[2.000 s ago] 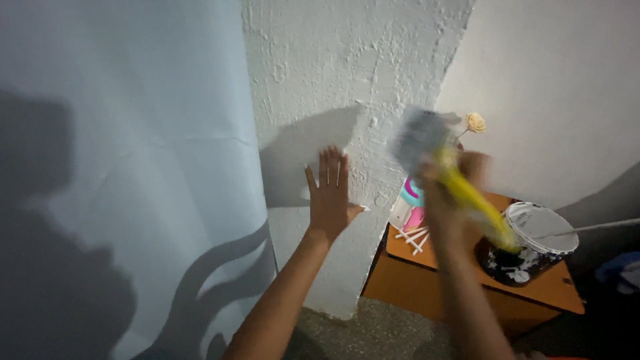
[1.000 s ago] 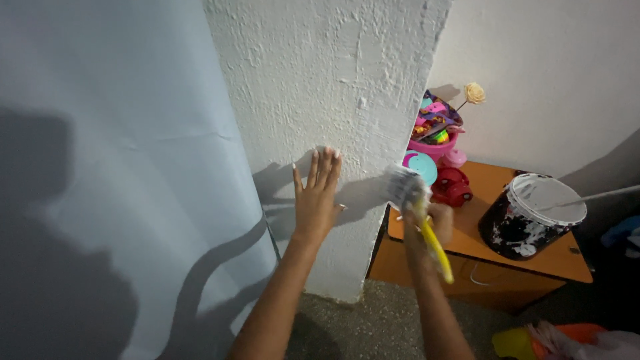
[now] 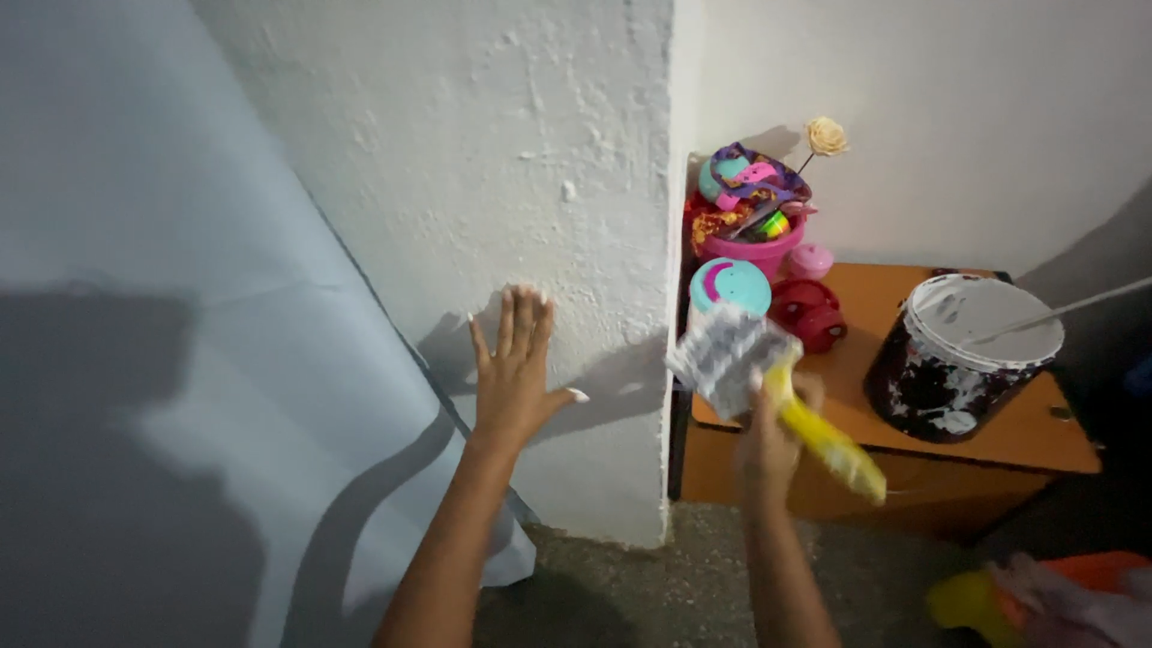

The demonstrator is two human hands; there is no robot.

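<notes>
My left hand (image 3: 515, 382) lies flat on the rough, white-painted wall (image 3: 585, 270), fingers spread and holding nothing. To its right, my right hand (image 3: 776, 414) grips a wide paintbrush (image 3: 828, 441) by its yellow handle. White paint coats the blurred brush head, which is beside the wall's vertical edge; whether it touches the edge I cannot tell. Behind the brush, on an orange-brown wooden cabinet (image 3: 954, 459), stands a black paint bucket (image 3: 931, 387) with a white rim, splashed with white paint. A thin stick rests in the bucket.
Beside the wall edge are a pink basket (image 3: 756, 256) of colourful items, a turquoise-lidded container (image 3: 731, 286), a red plastic item (image 3: 810, 315) and a cream artificial flower (image 3: 826, 136). A pale sheet (image 3: 342, 360) hangs at left. Orange and yellow items (image 3: 1044, 594) lie low at right.
My right hand and the brush have come down from their higher place two seconds ago, and the brush is now at the wall's edge. My left hand stays flat on the wall. The view has shifted.
</notes>
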